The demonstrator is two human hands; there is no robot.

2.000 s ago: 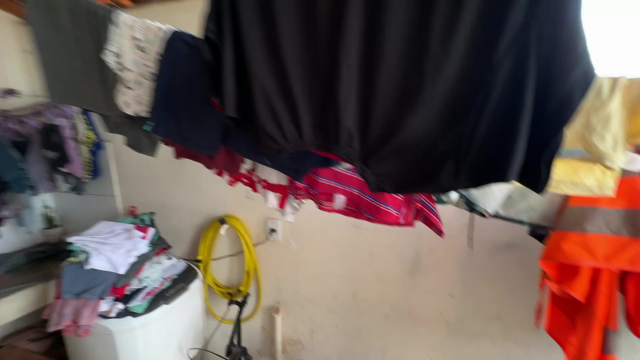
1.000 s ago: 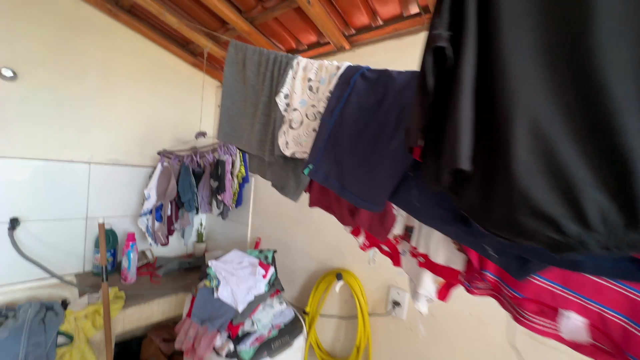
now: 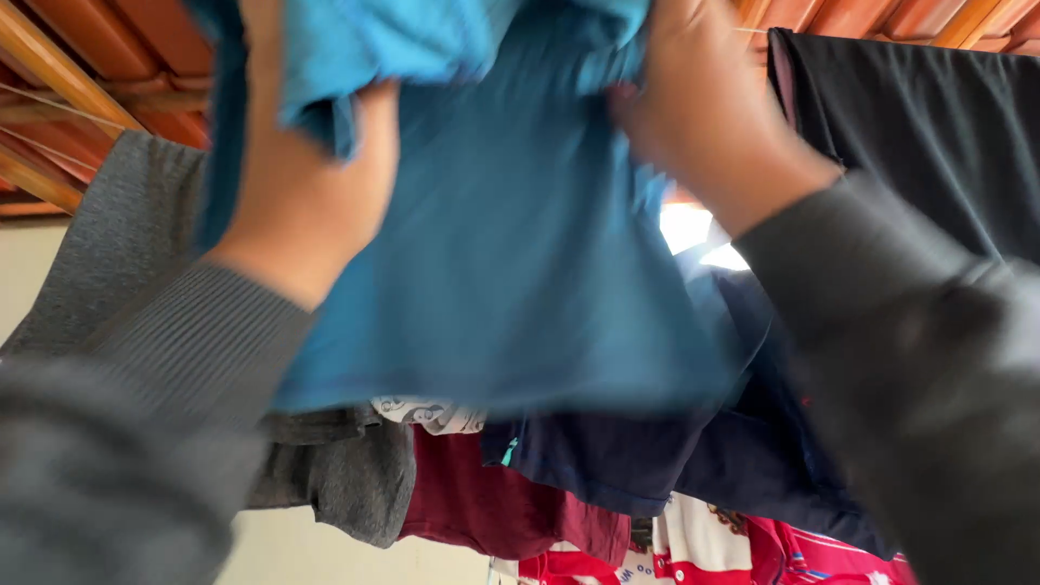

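Note:
A blue cloth garment (image 3: 504, 244), blurred by motion, is raised in front of the hanging clothes. My left hand (image 3: 317, 179) grips its bunched upper part on the left, with the thumb over the fabric. On the right, my right hand (image 3: 691, 106) holds the garment's other side near the top edge of the view. The lower part of the garment hangs loose between my wrists. Both forearms wear dark grey sleeves. Parts of the fingers are hidden by the cloth or cut off by the frame.
Behind hang a dark grey garment (image 3: 138, 236), a maroon one (image 3: 504, 504), navy ones (image 3: 601, 455) and, at the right, a black one (image 3: 934, 122). Red and white clothes (image 3: 703, 536) show below. Thin cords (image 3: 57, 101) run under the wooden beams and roof tiles.
Both my hands and the blue garment have come into view, the garment held up between them; neither earlier frame shows them. The view has tilted up toward the roof.

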